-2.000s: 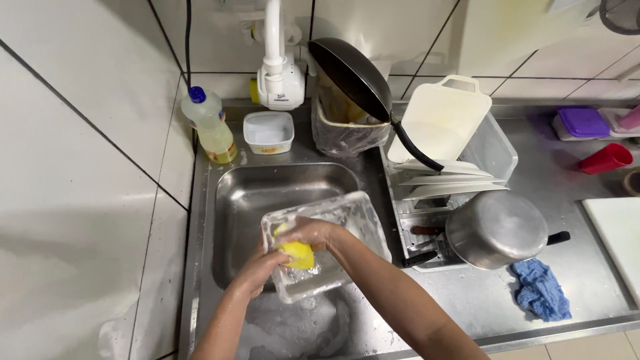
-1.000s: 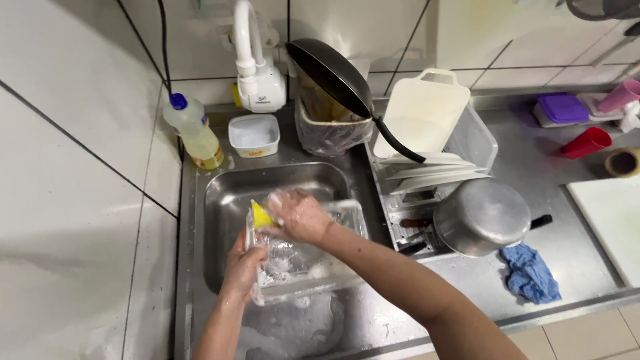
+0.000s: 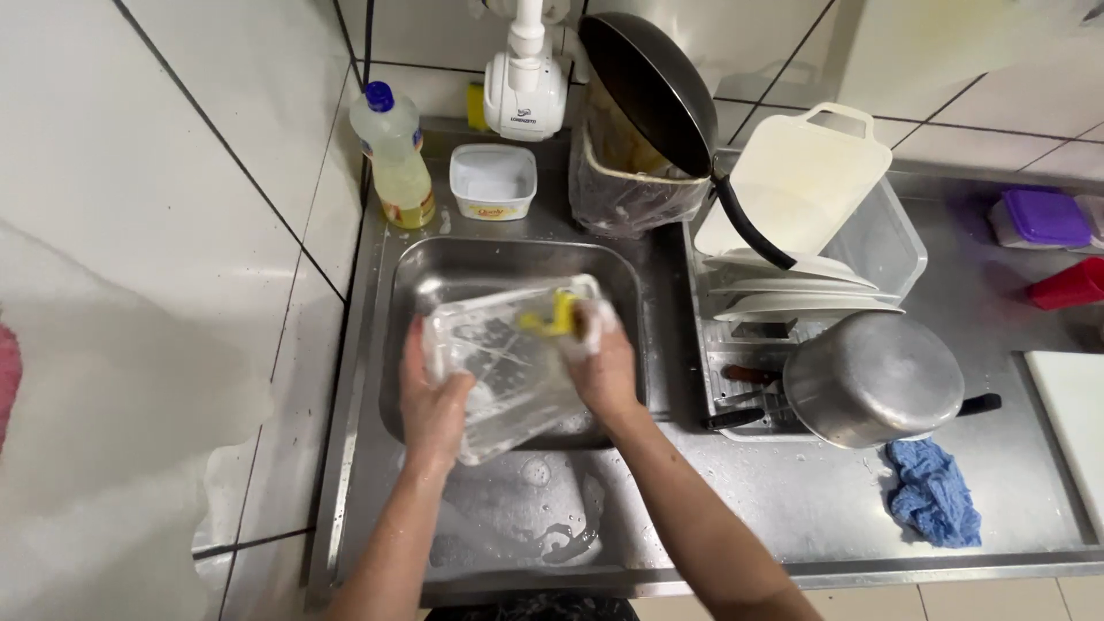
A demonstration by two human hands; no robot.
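Observation:
A clear rectangular plastic container (image 3: 509,371), wet and streaked with suds, is held tilted over the stainless steel sink (image 3: 517,244). My left hand (image 3: 435,410) grips its left edge, thumb on the near side. In my right hand (image 3: 602,362) is a yellow sponge (image 3: 556,315), blurred, against the container's right part; suds cover the fingers. Behind the sink stand a bottle of yellowish liquid with a blue cap (image 3: 395,159) and a small white plastic tub (image 3: 492,181). The white faucet unit (image 3: 524,95) hangs above them.
Right of the sink, a dish rack (image 3: 700,379) holds white plates (image 3: 802,302), a cutting board (image 3: 798,185) and an upturned aluminium pot (image 3: 873,379). A frying pan (image 3: 651,90) leans over a bag-lined bin (image 3: 634,198). A blue cloth (image 3: 934,496) lies near the counter's front edge.
The container has turned and tilted between my hands. My right hand and the sponge have moved from its left side, where they were one second ago, to its right part. My left hand keeps its hold.

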